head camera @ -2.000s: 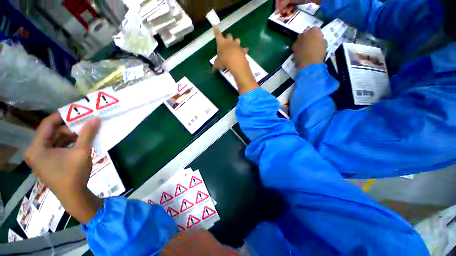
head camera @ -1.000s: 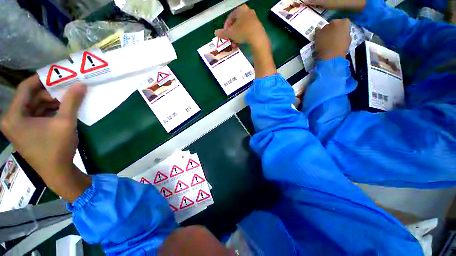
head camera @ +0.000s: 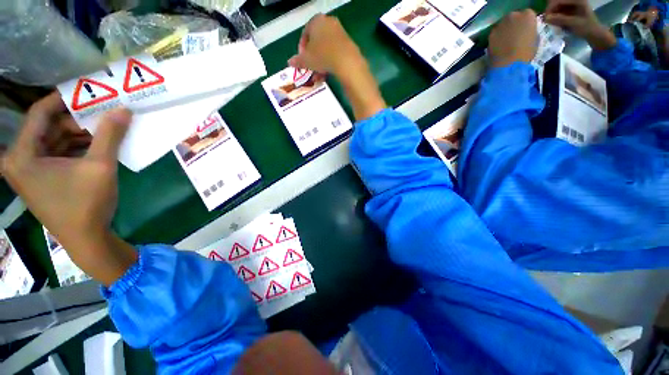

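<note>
My left hand [head camera: 73, 172] holds a white label sheet [head camera: 176, 110] by its left end, thumb in front; two red warning triangles show on it. My right hand [head camera: 299, 67] is over the top edge of a product box [head camera: 312, 117] on the green belt, its fingertips at a warning label [head camera: 301, 74] on the box's top right corner. The fingertips partly cover the label; whether they still grip it I cannot tell. Another box [head camera: 220, 170] with a warning label lies left of it, partly behind the sheet.
A stack of label sheets [head camera: 268, 262] lies on the near table, by the pale side rail [head camera: 282, 189]. More boxes [head camera: 428, 35] lie further up the belt. At right another person's blue sleeve [head camera: 499, 146] and hands [head camera: 513, 36] are beside an upright box [head camera: 582, 102]. Crumpled clear plastic [head camera: 139, 29] is beyond.
My right hand came down from holding a loose label above the belt to the box's corner. The boxes on the belt have shifted left. My left hand still holds the sheet, further left and higher.
</note>
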